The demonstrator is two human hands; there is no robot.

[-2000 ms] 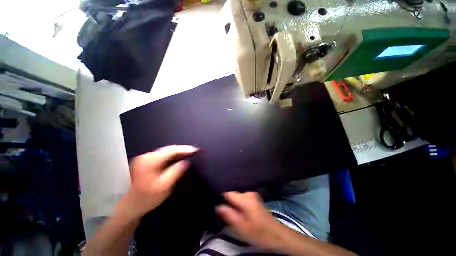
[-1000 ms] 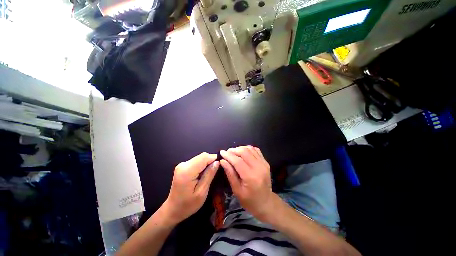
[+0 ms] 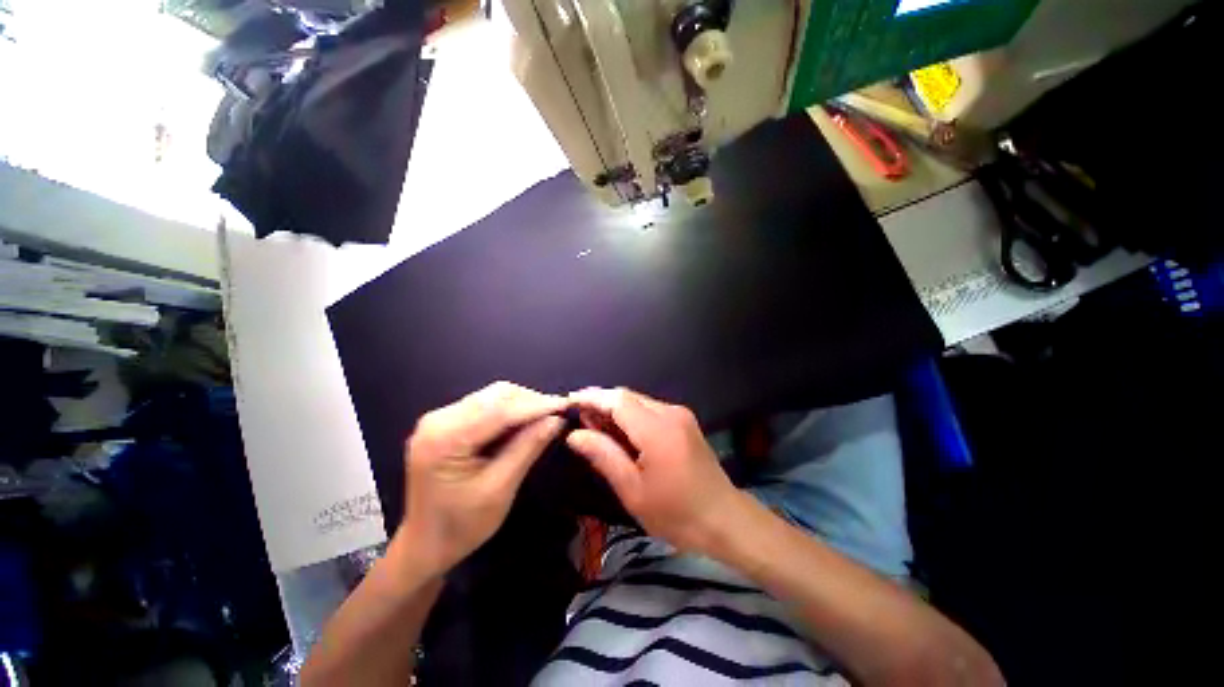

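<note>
A large black cut panel (image 3: pixel 752 295) lies flat over the white table, its back part under the presser foot and needle (image 3: pixel 648 212), where a lamp glows. My left hand (image 3: pixel 477 470) and my right hand (image 3: pixel 651 463) meet at the panel's front edge. Both pinch the cloth between thumb and fingers, with the fingertips nearly touching. The pinched bit of cloth is small and mostly hidden by the fingers. The cloth hangs down below my hands towards my lap.
The sewing machine head (image 3: pixel 671 81) stands at the back. A stack of black cut pieces (image 3: pixel 329 148) lies at the back left. Black scissors (image 3: pixel 1034 222) and a red-orange tool (image 3: pixel 870 142) lie right of the machine. Printed ruler marks (image 3: pixel 960 293) show on the table edge.
My left hand came in from the left and my right hand moved up to meet it at the panel's front edge. Both now pinch the cloth together. The view has shifted.
</note>
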